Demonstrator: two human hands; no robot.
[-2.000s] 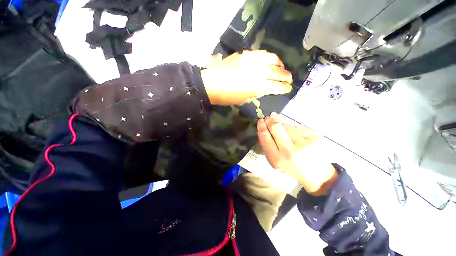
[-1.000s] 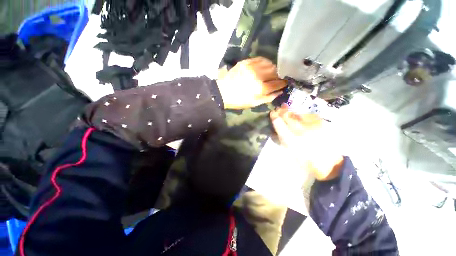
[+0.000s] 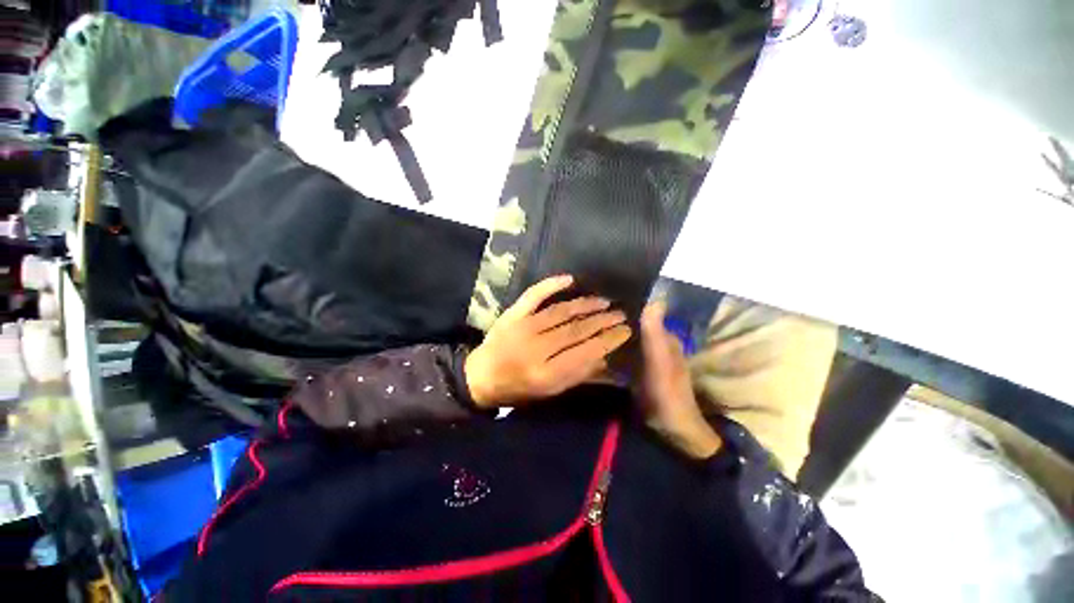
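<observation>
A long camouflage panel (image 3: pixel 660 88) lies on the white table and runs down over its front edge. A black mesh piece (image 3: pixel 607 200) lies on the panel's lower part. A dark band runs along the panel's left side. My left hand (image 3: pixel 550 345) lies on the dark lower end of the panel at the table's edge, its fingers bent over the cloth. My right hand (image 3: pixel 674 383) is seen edge-on at the right side of the same cloth. The cloth is between my hands; the fingertips' grip is partly hidden.
Loose black webbing tabs (image 3: pixel 395 59) lie left of the panel. A large black cloth heap (image 3: pixel 318 236) and a blue bin (image 3: pixel 242 65) are further left. Thread snips (image 3: pixel 1058 171) lie at the far right. A pale, puffy item (image 3: pixel 942 507) is below the table edge.
Both hands have moved from beside the machine head down towards my lap. The camouflage panel now shows more of its length and its mesh. The machine head has left the view.
</observation>
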